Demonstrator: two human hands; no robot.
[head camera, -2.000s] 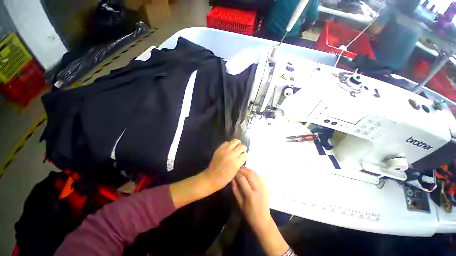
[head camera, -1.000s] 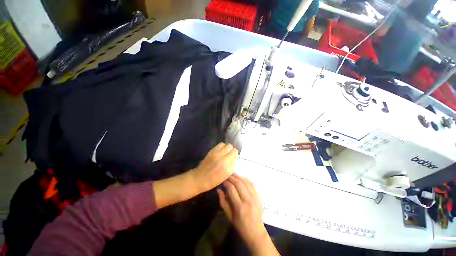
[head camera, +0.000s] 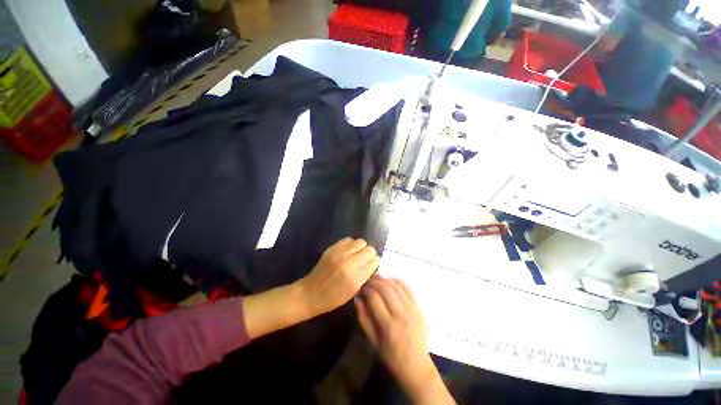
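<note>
Black fabric panels (head camera: 213, 174) with white stripes lie left of the needle and hang over the table's front edge. My left hand (head camera: 341, 275) pinches the fabric's right edge in front of the presser foot (head camera: 403, 188). My right hand (head camera: 390, 312) is just below it, its fingertips on the same edge. The fingertips of both hands are partly hidden by the hands and cloth. The white sewing machine (head camera: 585, 190) stands to the right. Red-handled snips (head camera: 481, 230) lie on the white table (head camera: 474, 285), beside narrow dark fabric strips (head camera: 526, 257).
A pale raised rim (head camera: 332, 57) runs behind the work. A red crate (head camera: 368, 28) stands beyond it, another (head camera: 553, 65) further right. People in teal sit at the back. Crumpled dark and red fabric (head camera: 71, 332) is at lower left. Stacked crates (head camera: 32, 103) stand far left.
The view has shifted slightly back and forth. The black fabric has slid somewhat toward me, the white stripe sitting a little differently. Both hands keep hold of the edge.
</note>
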